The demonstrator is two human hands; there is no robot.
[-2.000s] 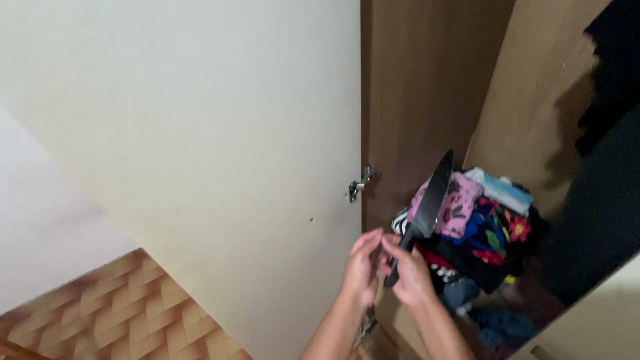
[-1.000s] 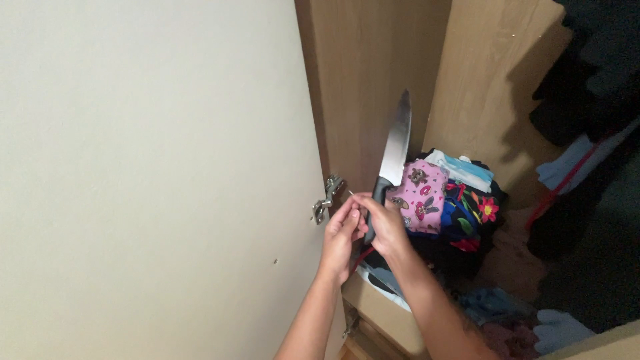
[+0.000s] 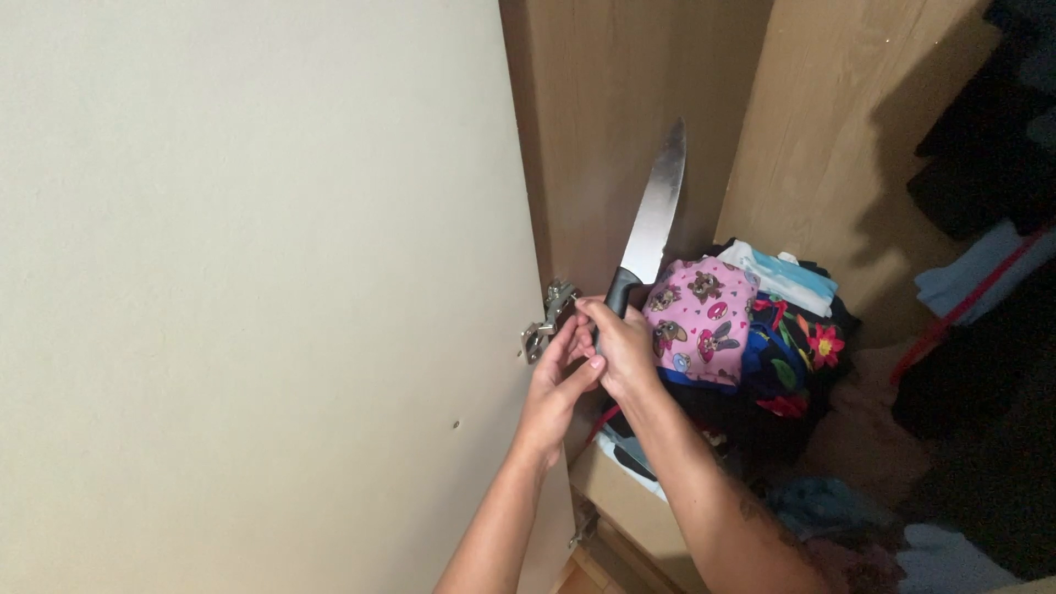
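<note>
My right hand (image 3: pixel 619 342) holds a kitchen knife (image 3: pixel 656 219) by its black handle, the blade pointing up and away. Between that hand's thumb and finger is the tip of a small thin piece, perhaps a screw, close to the metal cabinet hinge (image 3: pixel 549 318). The hinge joins the white door (image 3: pixel 330 247) to the wooden side panel (image 3: pixel 627 99) of the wardrobe. Just left of the knife handle, my left hand (image 3: pixel 565 375) has its fingers raised below the hinge, near my right fingers; whether it holds anything is not visible.
Folded clothes, with a pink printed cloth (image 3: pixel 701 318) on top, lie right of my hands. Dark garments (image 3: pixel 982 371) fill the right side. A lower hinge (image 3: pixel 583 526) shows beneath my left forearm. A small hole or screw (image 3: pixel 456 425) marks the door face.
Both hands have come up to the hinge, from below it two seconds ago. The knife has stayed in my right hand. The view has shifted nearer to the wardrobe.
</note>
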